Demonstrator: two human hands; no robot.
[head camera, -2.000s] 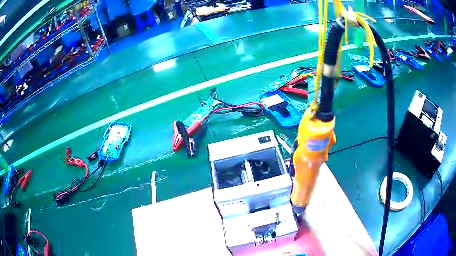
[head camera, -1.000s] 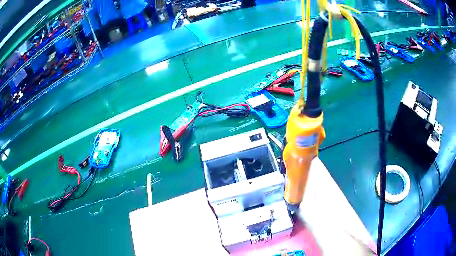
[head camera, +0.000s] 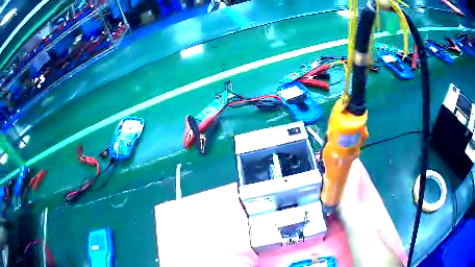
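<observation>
A blue tester shell lies on the pink mat at the bottom edge, mostly cut off. The orange electric screwdriver hangs tip down beside the right side of the white-grey screw feeder; no hand shows on it. A pale, blurred, overexposed shape lies right of the shell; it may be my right hand or forearm, but no fingers can be told. My left hand is not discernible; the mat's left part is washed out white.
Behind the feeder, testers and red and black clamps lie on the green bench. Another blue tester lies lower left. A tape roll, a black-sided feeder and a hanging black cable are at right.
The view has shifted, so the bench items sit further right than a second ago. More of the blue shell shows at the bottom edge, and a blue tester has appeared lower left.
</observation>
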